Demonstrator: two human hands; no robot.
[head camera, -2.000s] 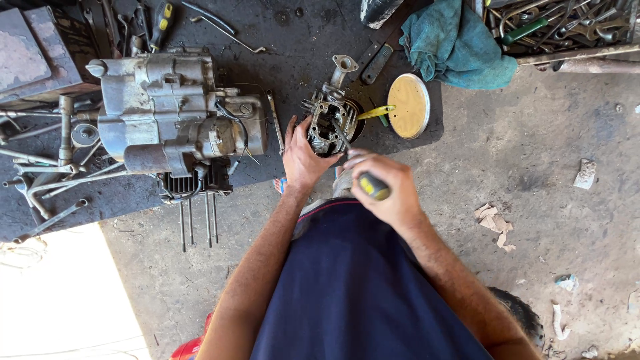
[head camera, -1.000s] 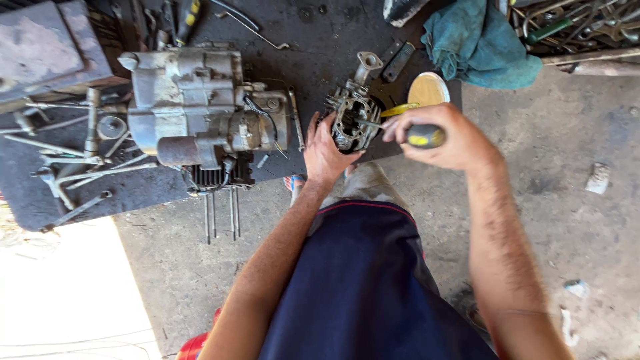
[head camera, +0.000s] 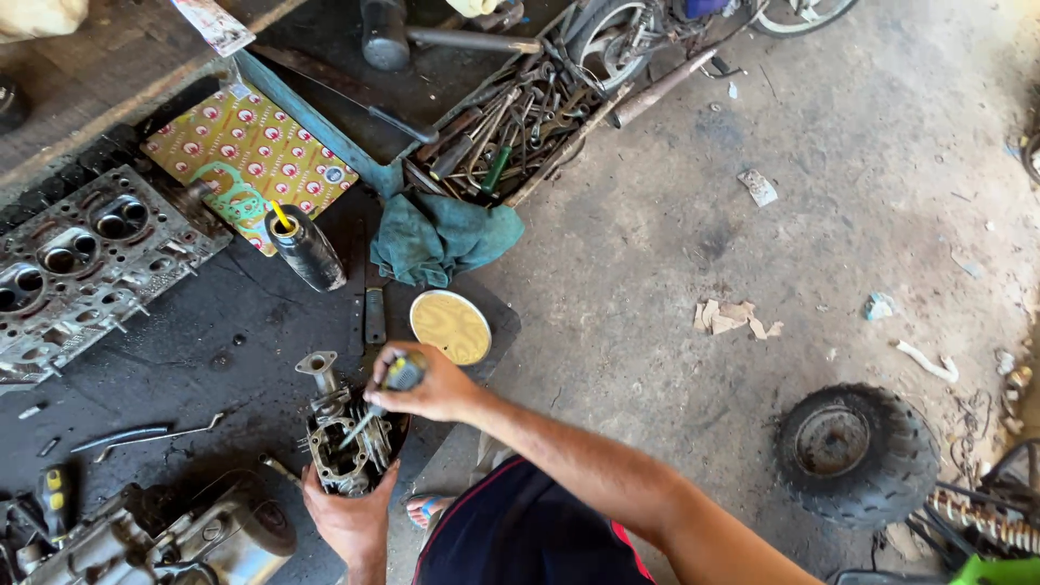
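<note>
My left hand grips the near end of a small metal engine cylinder head at the edge of the dark bench. In my right hand is a screwdriver with a yellow and black handle; its shaft slants down into the open cavity of the head. An intake pipe with a flange points away from me. Just beyond my right hand lies a round tin lid with a yellowish surface. The part's underside is hidden.
A large cylinder head, a black bottle and a teal rag lie beyond. An engine block sits at lower left. A tray of tools is farther off; a knobby tyre lies on the floor.
The view has swung far to the right and forward. My left hand still holds the cylinder head, and the screwdriver in my right hand remains in its cavity.
</note>
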